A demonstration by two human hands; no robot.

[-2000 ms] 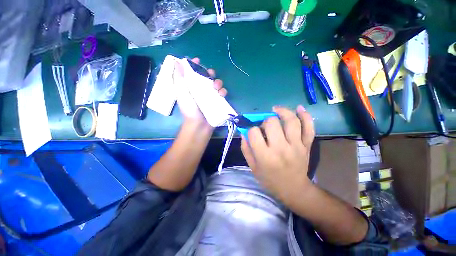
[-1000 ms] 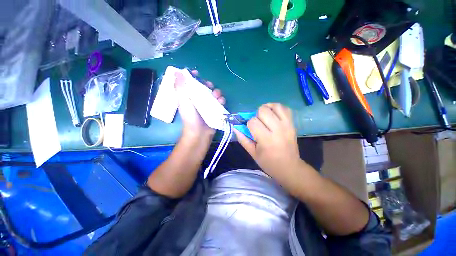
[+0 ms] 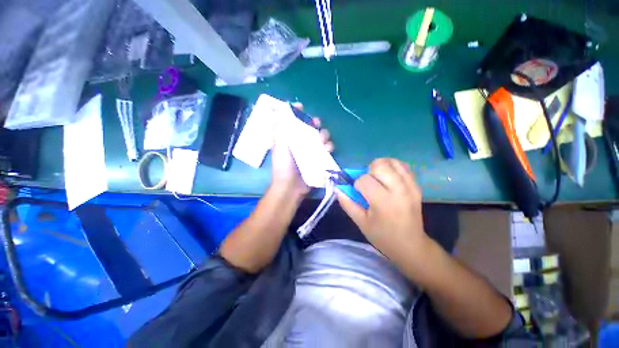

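Observation:
My left hand point(image 3: 290, 165) holds a white power bank point(image 3: 309, 151) tilted over the bench edge, its fingertips showing past the far side. White leads point(image 3: 317, 216) hang from its near end. My right hand point(image 3: 387, 204) is closed around light-blue flush cutters point(image 3: 354, 189). The dark jaws are at the lead end of the case; whether they grip anything is too small to tell. A second white case point(image 3: 256, 136) lies beside the left hand, next to a black smartphone point(image 3: 222, 130).
On the green bench point(image 3: 380, 136) are dark-blue cutters point(image 3: 453, 125), an orange-and-black tool point(image 3: 512, 143), a black fan point(image 3: 539, 58), a solder spool point(image 3: 425, 41), a tape roll point(image 3: 153, 170) and a plastic bag point(image 3: 271, 47). A carton point(image 3: 577, 255) stands lower right.
The whole view has shifted, so the bench things appear further right and lower. The hanging leads have swung slightly. Both hands keep their hold, with the cutters still at the lead end.

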